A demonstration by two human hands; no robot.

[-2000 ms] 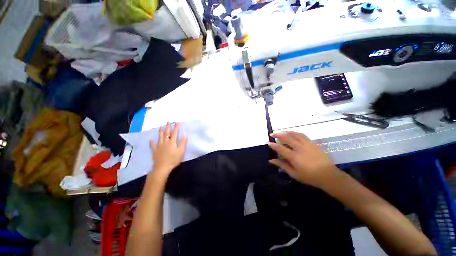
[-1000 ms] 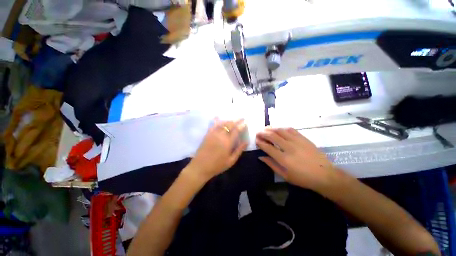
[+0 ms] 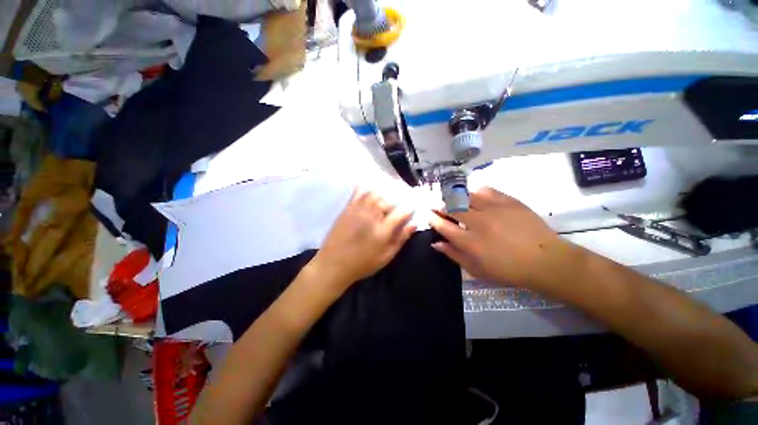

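Observation:
A black cloth panel with a pale grey face [image 3: 249, 224] lies on the machine bed, its black part [image 3: 395, 307] hanging over the front edge. My left hand [image 3: 361, 236] presses flat on the panel, left of the presser foot. My right hand [image 3: 499, 232] is just right of and in front of the foot, fingertips on the cloth edge near a short dark strip. The needle area of the white machine [image 3: 573, 100] is bright; whether the foot is down cannot be told.
A phone [image 3: 609, 166], snips [image 3: 661, 232] and a black fuzzy bundle [image 3: 727, 203] lie right. Black cloth [image 3: 179, 116], mustard cloth [image 3: 54, 224] and a red piece [image 3: 131, 286] are left. A red basket [image 3: 176, 383] is below left. The ruled table edge [image 3: 540, 297] runs in front.
Both hands have come close to the needle area, the left moving right along the panel. The panel's edge is now nearer the presser foot. The view has moved closer to the machine head.

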